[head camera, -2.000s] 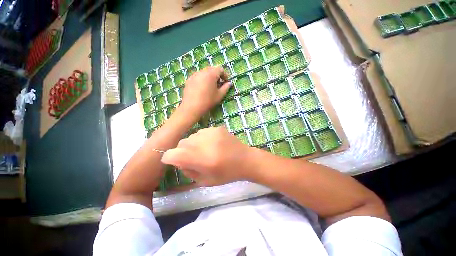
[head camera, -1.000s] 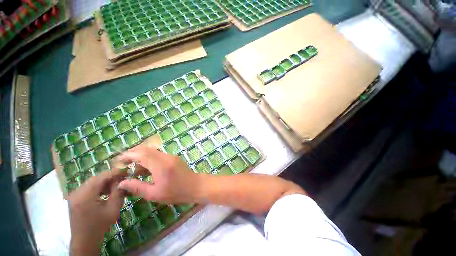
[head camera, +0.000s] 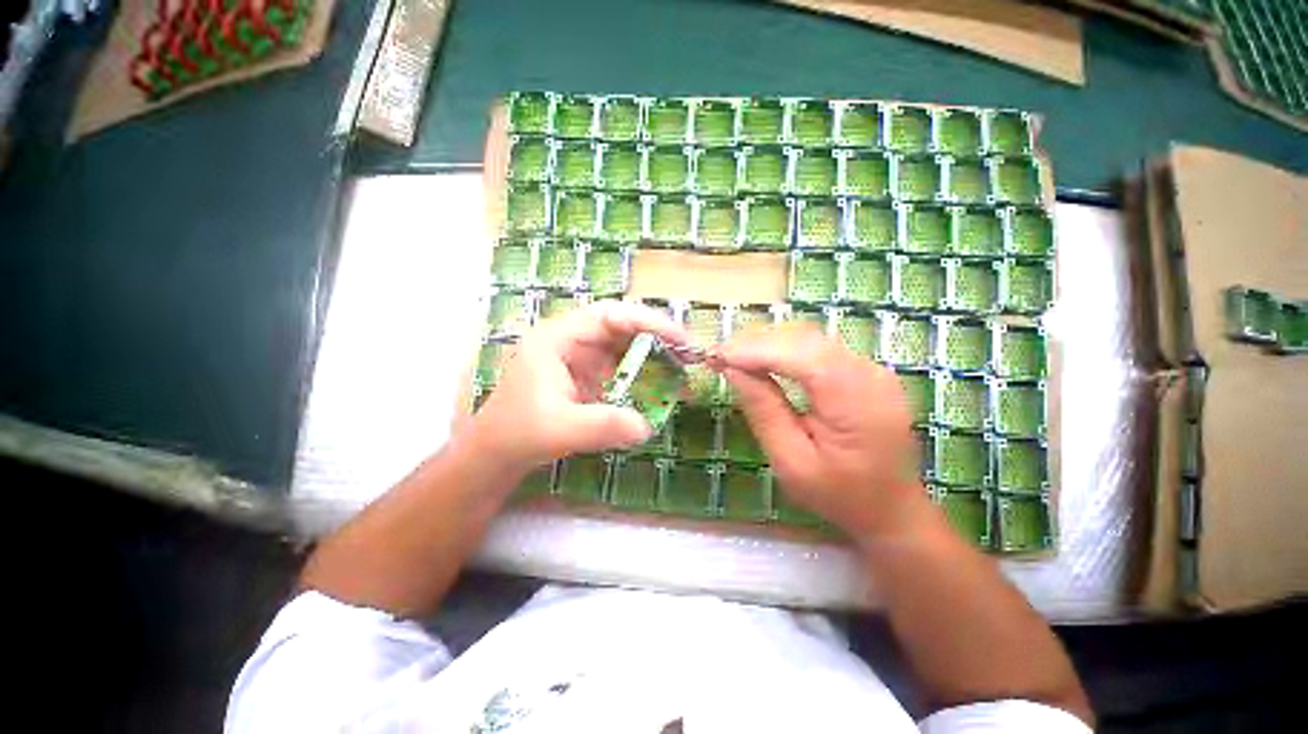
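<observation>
My left hand (head camera: 552,394) holds a green square piece (head camera: 653,387) tilted, its pale edge up, between thumb and fingers. My right hand (head camera: 832,416) pinches a thin, fine thing (head camera: 699,356), a wire or pin, at the upper edge of the piece; the fingertips of both hands are close together. Below them rows of green square pieces (head camera: 861,175) lie on a cardboard sheet (head camera: 713,275), with a bare brown gap behind my hands. My hands hide some of the rows.
A white shiny pad (head camera: 387,316) lies under the cardboard. A cardboard stack (head camera: 1248,430) with a few green pieces (head camera: 1269,318) is at right. A pale wrapped strip (head camera: 406,72) and boards with red loops (head camera: 215,40) are at far left. More cardboard (head camera: 990,32) lies at the far side.
The view has turned back to the left. My left hand now shows a green piece held edge-up, with my right fingertips at its edge. A bare gap shows in the rows.
</observation>
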